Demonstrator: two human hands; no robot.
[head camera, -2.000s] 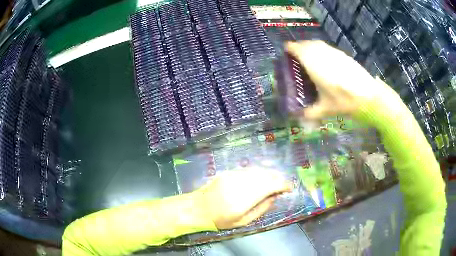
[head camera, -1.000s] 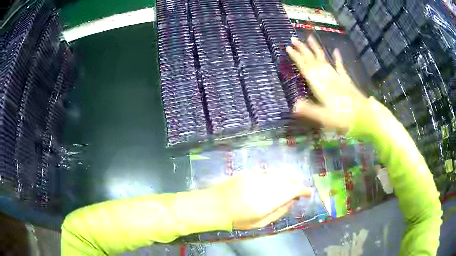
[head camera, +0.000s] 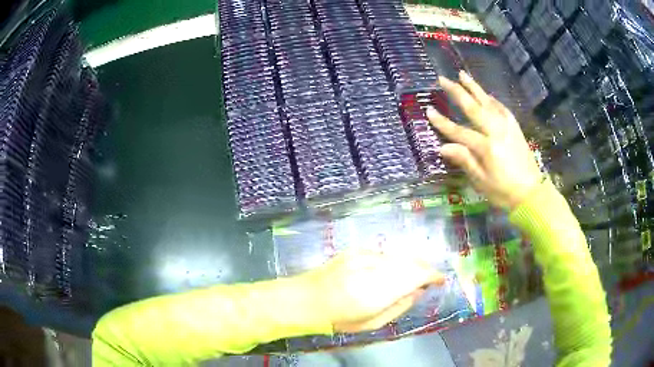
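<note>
Long ribbed rows of packed boards (head camera: 323, 100) stand side by side in a clear tray (head camera: 344, 199). At the front of the rightmost row, a board stack (head camera: 423, 125) shows a red face and white marks. My right hand (head camera: 487, 136) is just right of this stack, fingers spread, fingertips at its edge; it holds nothing visible. My left hand (head camera: 387, 294) rests low in front of the rows, over shiny clear plastic. It is overexposed, and I cannot tell whether it holds anything.
Tall dark stacks of filled trays stand at the left (head camera: 43, 150) and at the right (head camera: 556, 43), the right one with a grey grid. A green surface with a pale strip (head camera: 154, 44) runs across the back. A green and white printed sheet (head camera: 495, 276) shows under the plastic.
The board stack that my right hand held is now in the rightmost row. My right hand has let go and drawn slightly right. The rows shifted right in view. My left hand stayed low.
</note>
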